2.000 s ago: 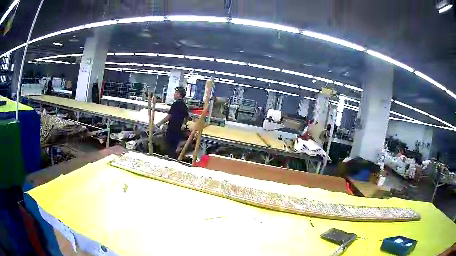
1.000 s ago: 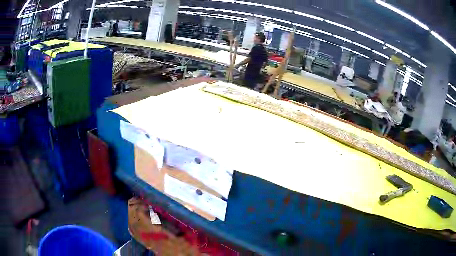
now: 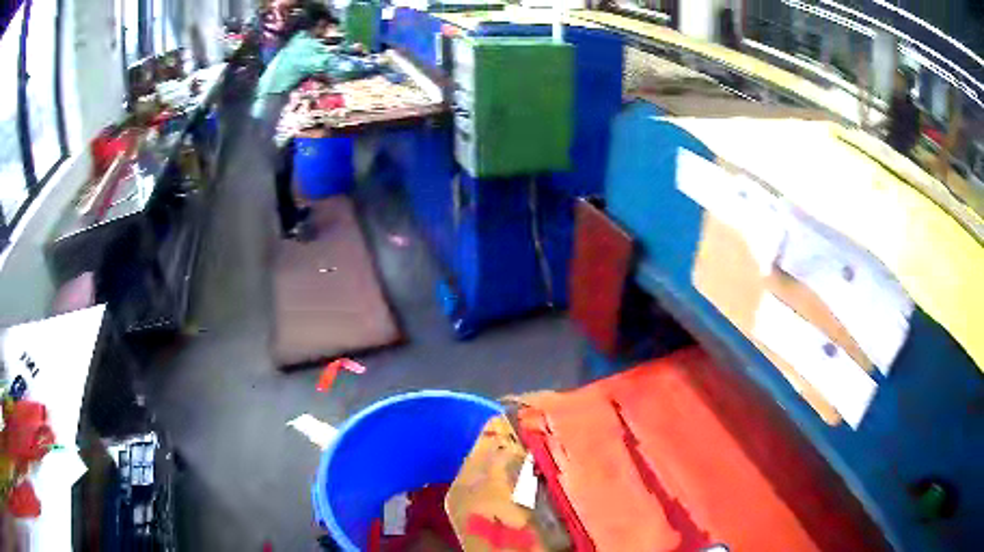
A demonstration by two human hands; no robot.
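Note:
Neither of my hands is in the picture. Orange-red sheet material [image 3: 604, 453] lies on the press bed at the lower right, with darker red along its edges and folds. The blue press beam [image 3: 658, 232] is above it. The yellow-tan wooden front board [image 3: 486, 474] shows its end beside the sheet, with red scraps and a white paper slip [image 3: 525, 482] on it. The round blue scrap bin [image 3: 405, 431] stands on the floor left of the board, with red scrap and a white piece inside.
White paper notes [image 3: 842, 270] hang on the beam, with a green button [image 3: 930, 497] at lower right. A neighbouring blue press with a green box [image 3: 513, 106] stands ahead. A person [image 3: 297, 97] leans over its table. A brown mat [image 3: 324, 280] and scraps lie on the floor. A side table is at left.
The view has swung left and down from the yellow-covered beam top. The scrap bin, the orange-red sheet and the aisle have come into view. The tools on the beam top have left the picture.

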